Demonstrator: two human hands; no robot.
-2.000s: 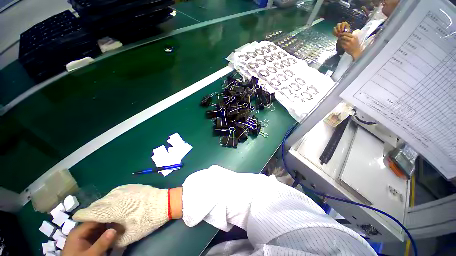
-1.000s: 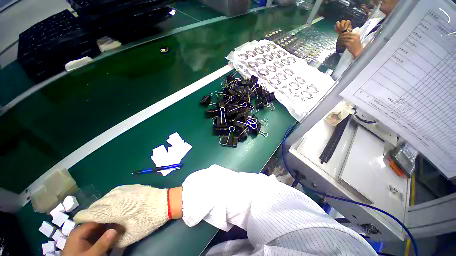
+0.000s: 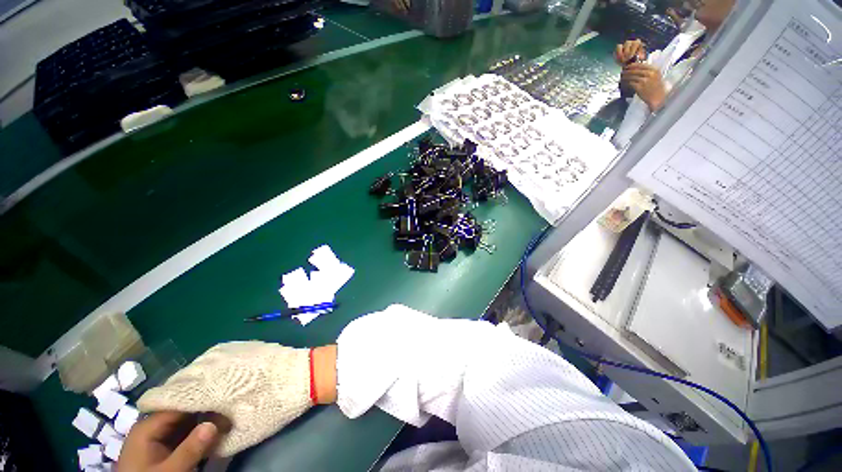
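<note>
My right hand (image 3: 235,392), in a cream knit glove with a red cuff, is at the lower left, fingers curled inward. My bare left hand (image 3: 171,442) is cut off by the bottom edge and meets the glove. A small dark workpiece (image 3: 209,420) shows between thumb and fingers, mostly hidden by both hands. White pads (image 3: 111,403) lie loose left of the hands. Clear plastic squares (image 3: 164,359) lie above the glove beside a cream block (image 3: 100,352).
Black binder clips (image 3: 434,207) lie heaped mid-bench, with a white ring-part tray (image 3: 517,134) beyond. A blue pen (image 3: 291,312) touches white papers (image 3: 316,279). Black trays (image 3: 102,78) and a round piece (image 3: 296,94) are across the white strip. Another person's hands (image 3: 642,74) are upper right.
The round piece beyond the strip has moved left. A grey container at the top has also moved left into fuller view. My hands have barely shifted.
</note>
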